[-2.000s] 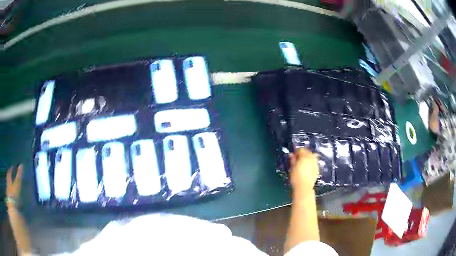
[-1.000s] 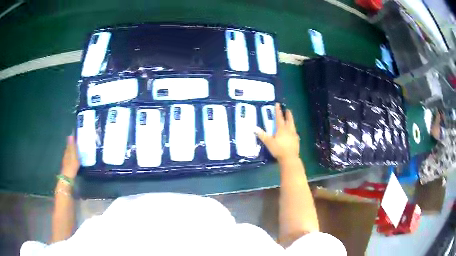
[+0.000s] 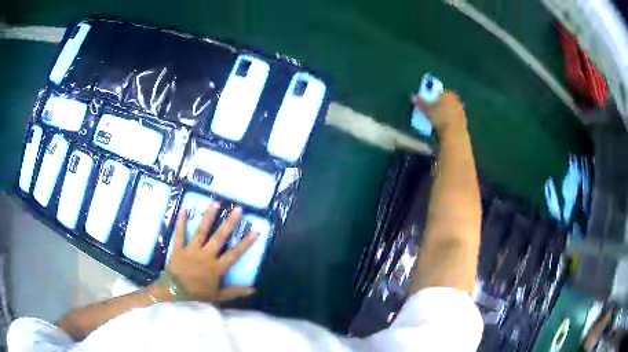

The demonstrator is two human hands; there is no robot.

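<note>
The black blister tray (image 3: 138,75) lies on the left, tilted in view, with light-blue phone covers (image 3: 239,97) in many pockets. Several top-row pockets hold no cover. My left hand (image 3: 203,258) rests with spread fingers over covers at the tray's near right corner. My right hand (image 3: 444,110) reaches far over the green belt, its fingers on a single loose phone cover (image 3: 422,122). The stack of empty black trays (image 3: 513,240) lies at the right, partly hidden under my right forearm.
More loose blue covers (image 3: 570,185) lie at the right on the belt. A red basket (image 3: 582,65) is at the upper right. A pale metal strip (image 3: 365,125) runs between bench and belt. A pale ring (image 3: 561,335) and part of another person's hand (image 3: 598,328) show at the lower right.
My right hand has left the tray's right edge and reached out to the loose cover on the belt. My left hand has moved from the tray's left edge onto its near right covers.
</note>
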